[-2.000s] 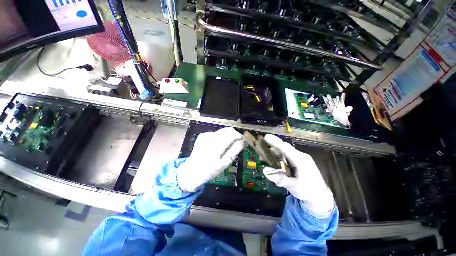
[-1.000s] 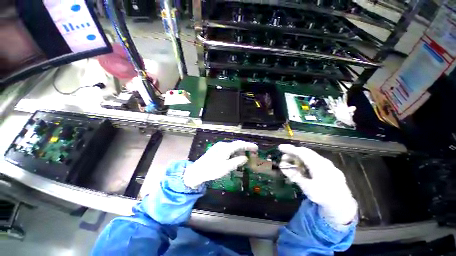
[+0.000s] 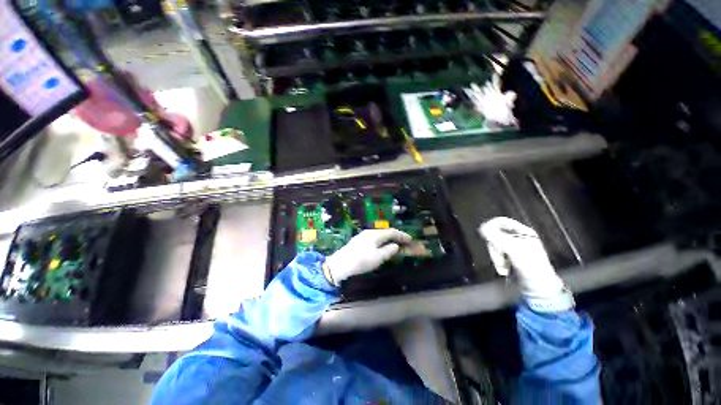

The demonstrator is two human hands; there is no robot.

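A black carrier (image 3: 371, 281) lies on the conveyor in front of me with two green circuit boards (image 3: 324, 217) in it. My left hand (image 3: 368, 251), in a white glove, is over the boards. Its fingertips are closed at a small pale brown part (image 3: 417, 248) on or just above the right board; the contact is blurred. My right hand (image 3: 518, 249), also gloved, is above the conveyor to the right of the carrier, fingers curled. Whether anything is in it cannot be told.
Another carrier with a board (image 3: 59, 265) lies at the left. Beyond the rail (image 3: 474, 158) are a black tray (image 3: 300, 138), a second tray with yellow-marked items (image 3: 365, 130), a sample board (image 3: 443, 115), gloves (image 3: 494, 104) and a control button box (image 3: 221, 144). A monitor (image 3: 32, 71) stands at upper left.
My hands have moved apart. The right has left the boards and moved right; the left stays over them with the pale part at its fingertips. The view has shifted.
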